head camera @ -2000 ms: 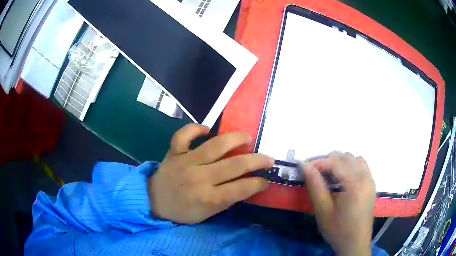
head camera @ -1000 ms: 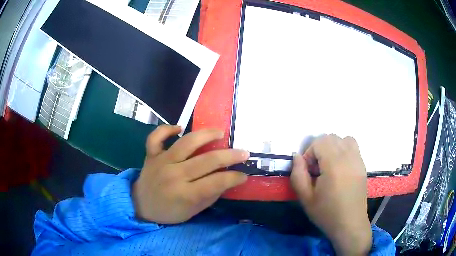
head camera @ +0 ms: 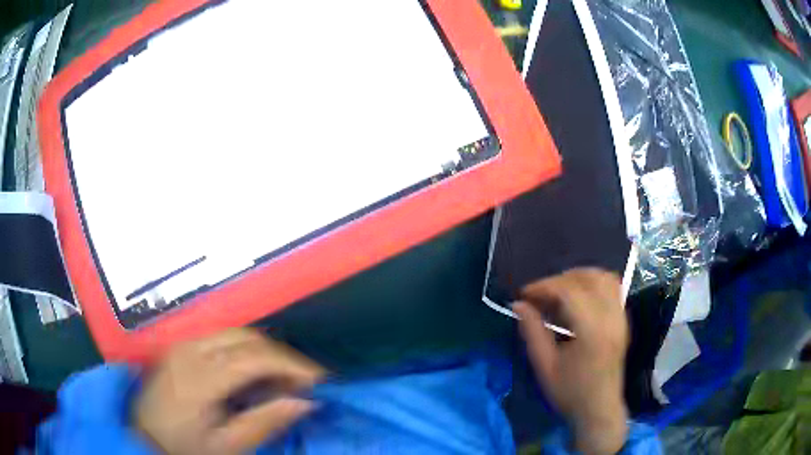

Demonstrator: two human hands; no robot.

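The bright white panel (head camera: 276, 133) with a thin black frame lies in the red foam tray (head camera: 382, 233). A thin black strip (head camera: 166, 277) and small grey pieces (head camera: 149, 298) are at the panel's lower left corner. My left hand (head camera: 227, 391) is blurred below the tray's lower left edge, fingers curled and apart, with nothing visible in it. My right hand (head camera: 578, 342) is over the lower end of a wide black sheet with white border (head camera: 565, 195), thumb and index close together. Whether they pinch the sheet or a strip cannot be told.
Crinkled clear plastic (head camera: 667, 151) lies right of the black sheet. Beyond it are a yellow ring (head camera: 736, 140) and a blue item (head camera: 766, 142). A smaller black sheet with white border (head camera: 34, 244) is at the left edge. A yellow object (head camera: 509, 4) shows at the top.
The view has swung right, so the panel appears further left and tilted. Both hands have left the panel's lower edge; my right hand has moved to the black sheet on the right.
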